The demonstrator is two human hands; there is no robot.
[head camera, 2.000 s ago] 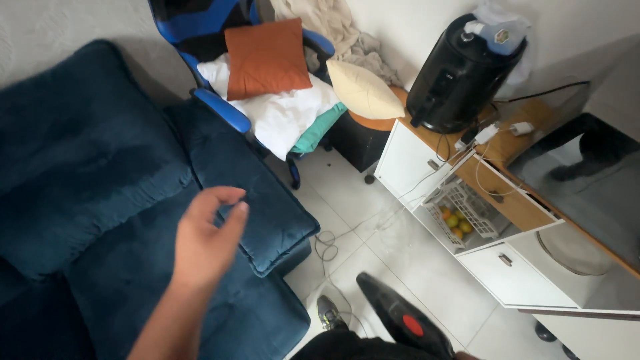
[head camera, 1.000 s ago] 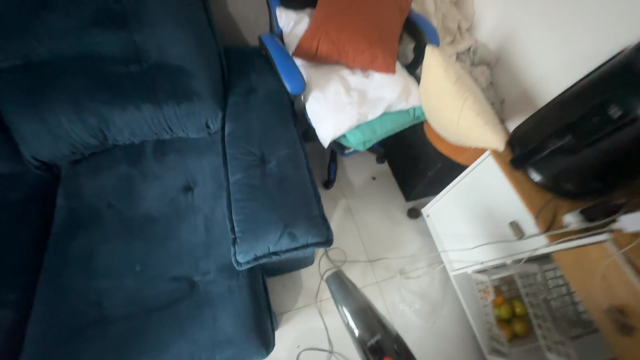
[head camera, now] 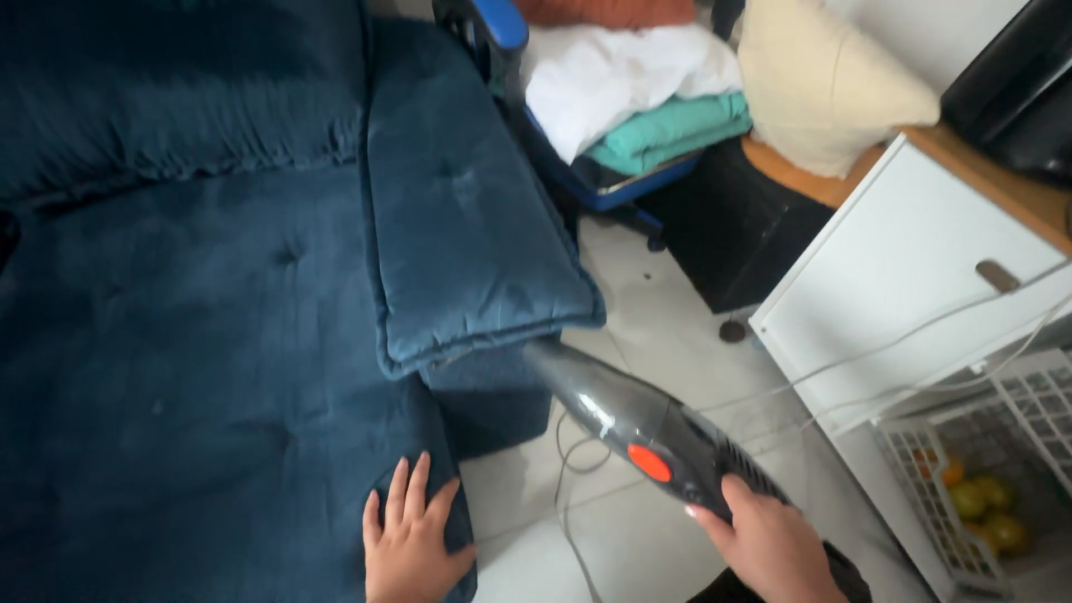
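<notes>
My right hand (head camera: 766, 536) is closed around the handle of a dark handheld vacuum cleaner (head camera: 620, 410) with an orange-red button. Its nozzle points up and left, at the front of the armrest of a blue velvet sofa; whether it touches the fabric I cannot tell. My left hand (head camera: 414, 536) rests palm down, fingers spread, on the front edge of the sofa seat (head camera: 218, 377). The padded armrest (head camera: 477, 201) lies above and between both hands.
A blue-and-black chair (head camera: 603, 197) behind the armrest bears white and teal cloths (head camera: 678, 130). On the right stands a white cabinet (head camera: 913, 276) beside a basket (head camera: 946, 502) of fruit. Thin cables cross its front, and another cord (head camera: 569, 511) loops over the tiled floor (head camera: 519, 511).
My left hand, raised in the air two seconds ago and out of view one second ago, now rests on the sofa seat. The view has moved closer to the sofa, and the right hand has come into sight.
</notes>
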